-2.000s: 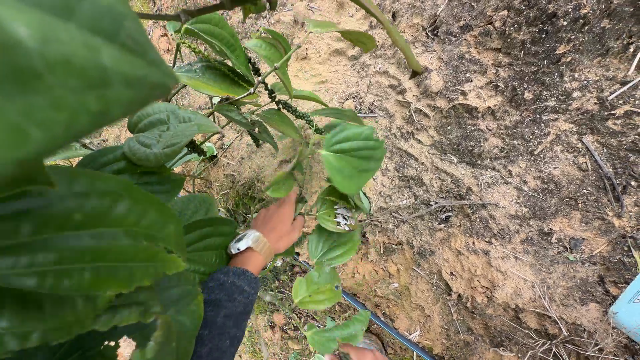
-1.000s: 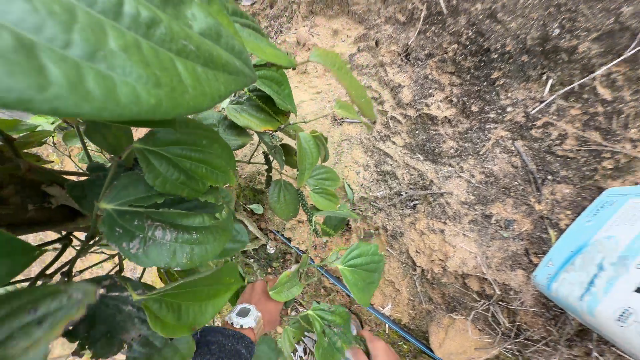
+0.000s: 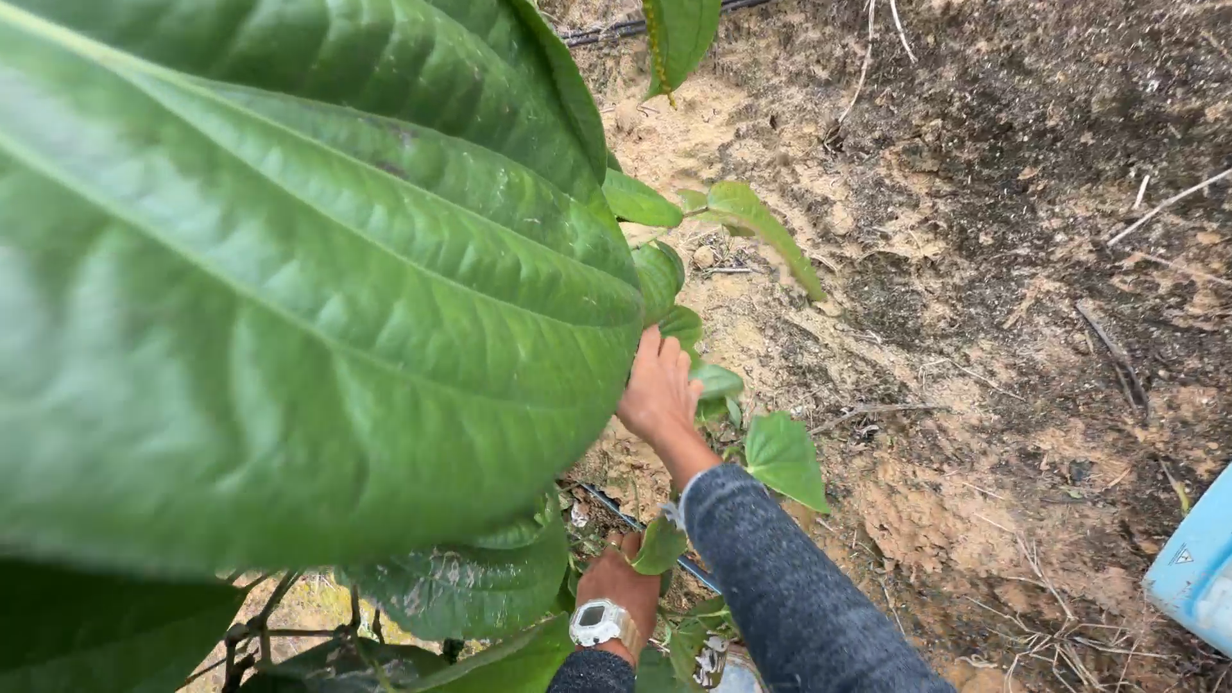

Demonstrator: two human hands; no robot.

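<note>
My right hand [image 3: 662, 387], in a dark blue-grey sleeve, reaches up to the leaves of a pepper vine; a large green leaf [image 3: 318, 318] close to the camera hides part of its fingers. Below it, my left hand [image 3: 621, 582], wearing a clear digital watch [image 3: 599, 623], is low among the foliage beside a small leaf [image 3: 660, 546]. Its fingertips are partly hidden, and what they touch cannot be told. A heart-shaped leaf [image 3: 784, 460] lies just right of my right wrist.
A blue hose [image 3: 698, 575] runs over the ground behind my hands. Bare sandy soil [image 3: 924, 366] with dry twigs spreads to the right. A light blue container [image 3: 1198, 568] stands at the right edge. Dark woody stems [image 3: 255, 630] show at the lower left.
My right hand has moved up from the bottom edge to the leaves in the middle. The near leaf now covers much of the left side, as the view has shifted.
</note>
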